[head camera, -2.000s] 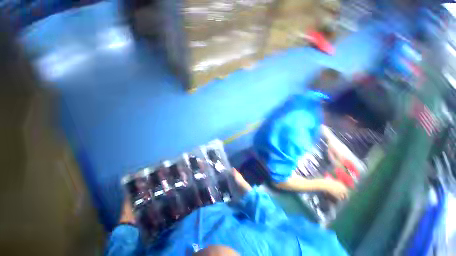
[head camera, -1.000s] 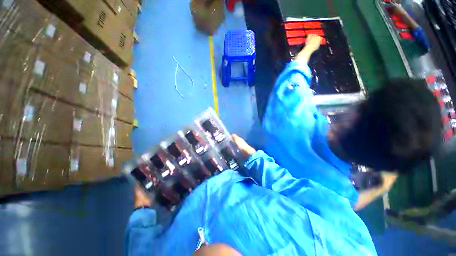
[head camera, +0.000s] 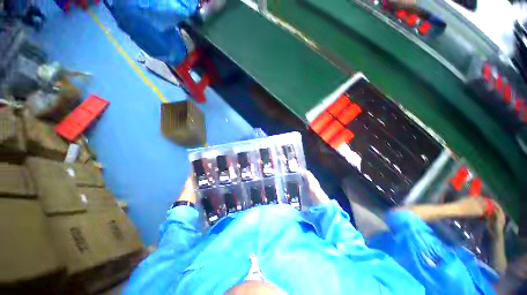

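Observation:
A clear ten-pocket phone tray [head camera: 236,183] is held level in front of my body at the bottom middle. It holds two rows of black phones with small white label patches. My left hand [head camera: 188,191] grips its left short side. My right hand [head camera: 314,188] grips its right short side. The fingers under the tray are hidden, and my smock covers part of the near row.
A black cover tray [head camera: 393,144] with several red covers lies on the green bench [head camera: 260,57] at right. A coworker's arms [head camera: 451,208] reach over another tray at lower right. Cartons [head camera: 81,224] stand at left; an open carton [head camera: 183,122] and red stool [head camera: 197,76] are ahead.
The view has turned; the cartons and black cover tray have shifted, and the coworker is now at lower right. Both hands still hold the clear tray, now less tilted.

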